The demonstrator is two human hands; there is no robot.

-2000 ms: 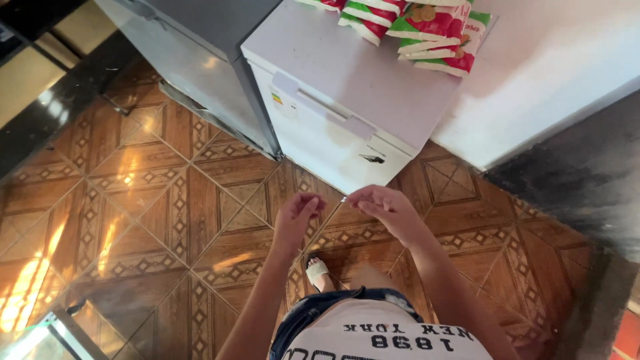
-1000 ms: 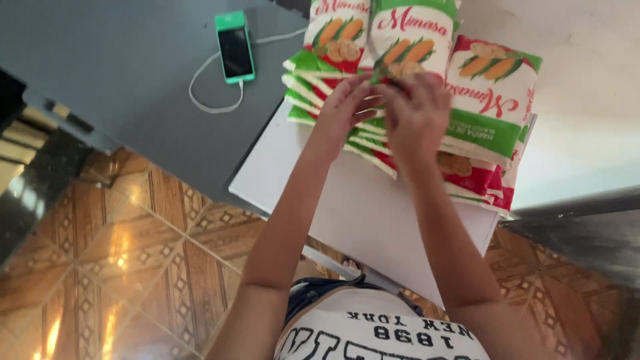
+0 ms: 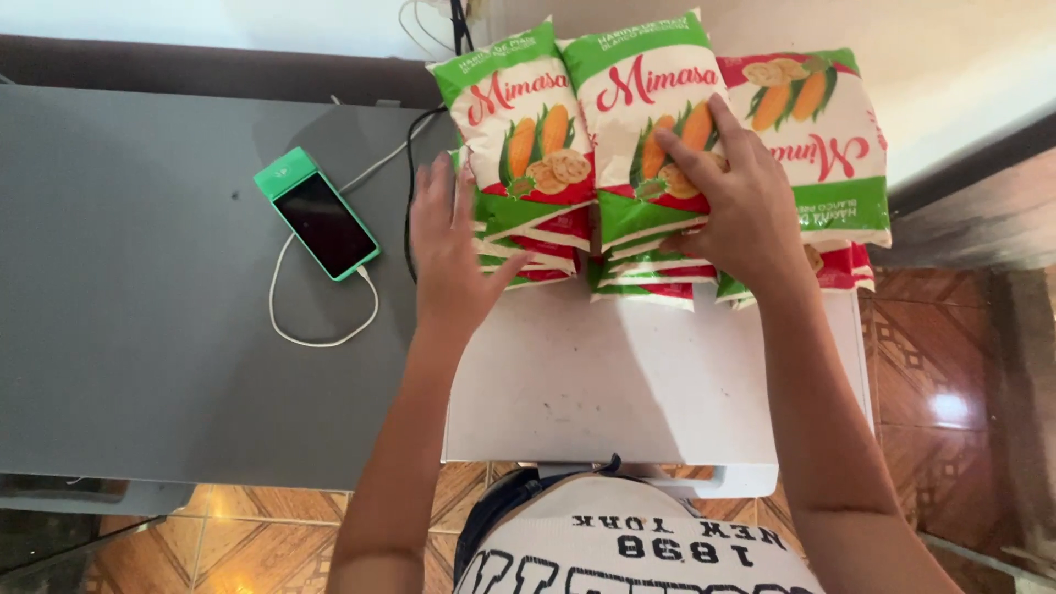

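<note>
Three stacks of Mimasa corn flour bags lie side by side on a white chest freezer. My right hand rests on the top bag of the middle stack, its fingers spread over the printed corn and its thumb at the lower edge. My left hand, slightly blurred, is at the left side of the left stack, fingers up and thumb apart, with nothing seen in its grasp. The right stack has its top bag turned the other way round and lies partly behind my right hand.
A green-cased handheld device with a dark screen and a white cable lies on the grey surface at left. A black cable runs down beside the left stack. The wall stands behind, and tiled floor shows at right.
Both hands were low over the floor two seconds ago, then together at the bags' lower edges. They are now apart, the left beside the left stack, the right on the middle one. The view has shifted greatly.
</note>
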